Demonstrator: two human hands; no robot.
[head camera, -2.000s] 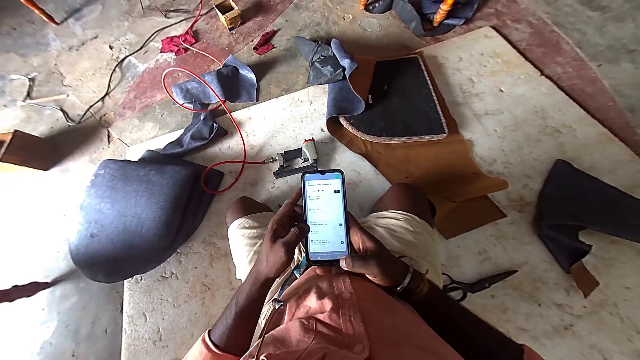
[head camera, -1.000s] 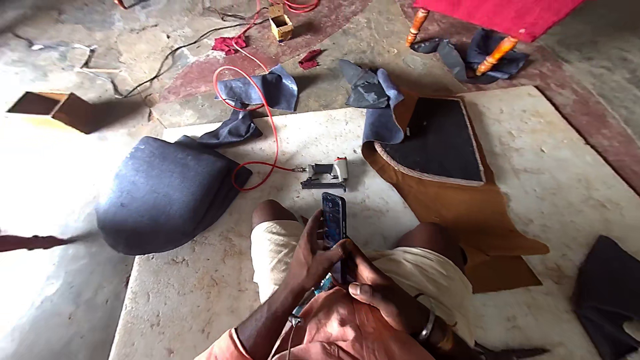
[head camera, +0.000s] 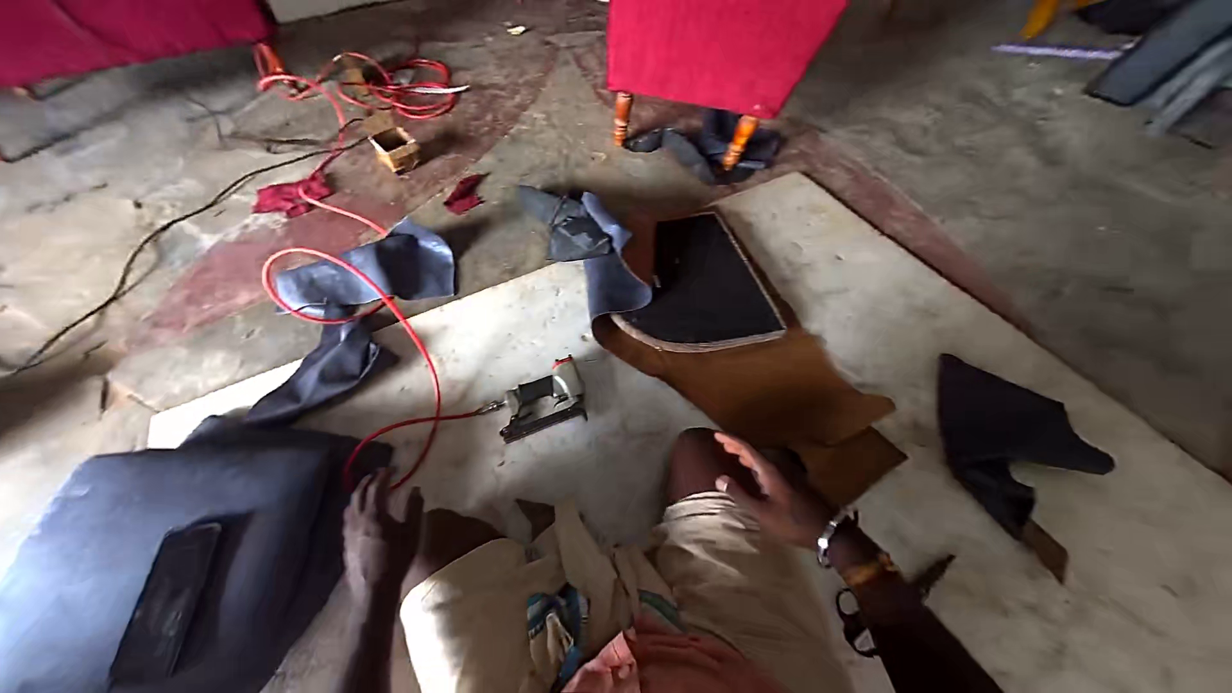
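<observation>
My left hand (head camera: 378, 531) holds nothing, its fingers apart, beside the dark upholstered cushion (head camera: 260, 491). On that cushion lies a smartphone (head camera: 166, 604), dark side up. My right hand (head camera: 770, 489) is empty with fingers spread, over my right knee. A pneumatic staple gun (head camera: 545, 397) rests on the pale board in front of my knees, joined to a red air hose (head camera: 435, 375). Right of it, a black panel (head camera: 707, 284) with a pale edge lies on brown upholstery material (head camera: 770, 380). Scissors (head camera: 852, 621) lie partly hidden under my right forearm.
The pale board (head camera: 847, 260) bears a dark offcut (head camera: 1006, 433) at the right. Blue-grey scraps (head camera: 414, 262) lie near its far edge. Beyond are a small open box (head camera: 395, 149), a black cable (head camera: 144, 245), coiled hose (head camera: 414, 91) and red-covered furniture (head camera: 717, 48) on turned wooden legs.
The smartphone, earlier held in both hands, is now on the cushion. My hands have moved apart and are empty. The view has shifted to show more of the far floor.
</observation>
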